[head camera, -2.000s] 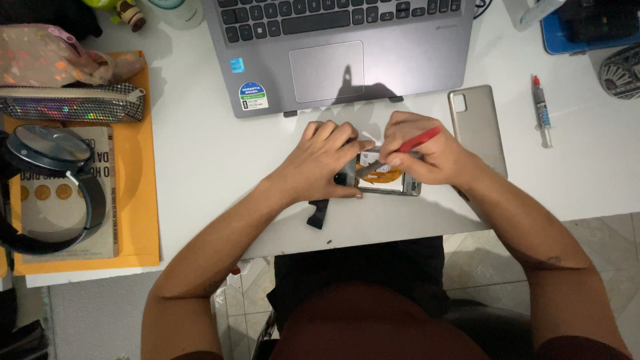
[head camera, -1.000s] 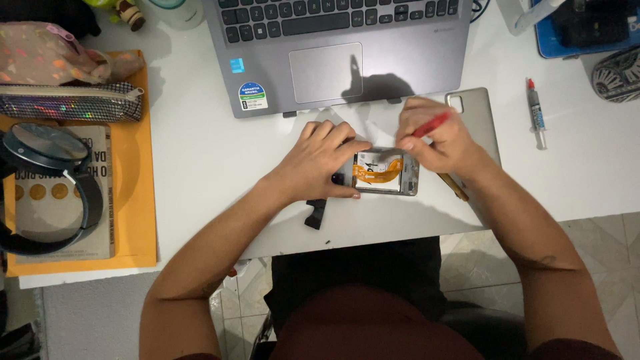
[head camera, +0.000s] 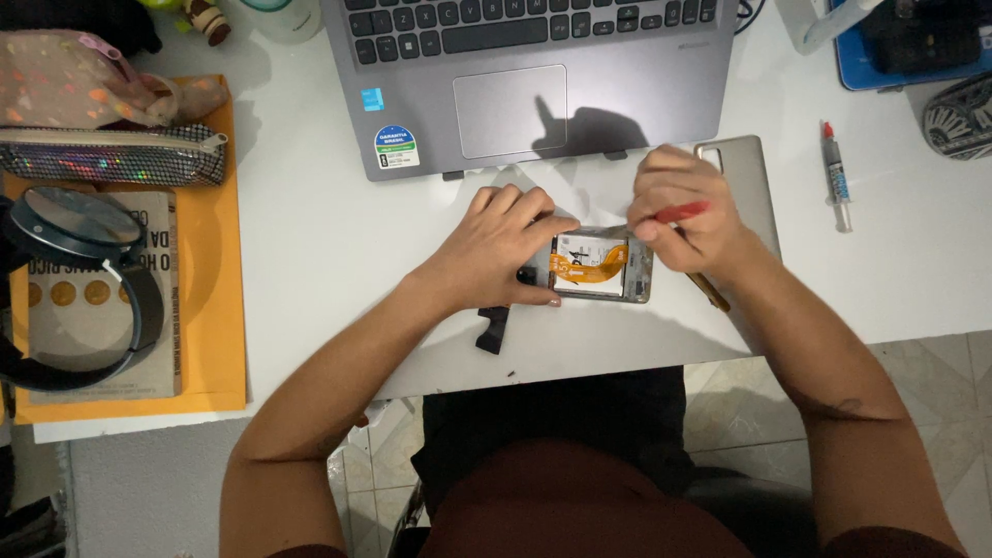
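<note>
An opened smartphone lies on the white table with its battery and an orange flex cable exposed. My left hand grips the phone's left end between thumb and fingers. Held in my right hand is a red-handled tool, its thin tip near the phone's upper right corner; the tip is hard to make out. Partly beneath my right hand lies a grey phone back cover. A thin yellowish-brown tool rests beside that hand. A black plastic piece lies just below my left hand.
A laptop stands directly behind the phone. To the right are a syringe and a blue tray. On the left, headphones lie over a book and a yellow envelope, near a pencil case.
My right hand has moved right from over the battery to the phone's right end, uncovering the orange flex cable. The left hand keeps its hold on the phone.
</note>
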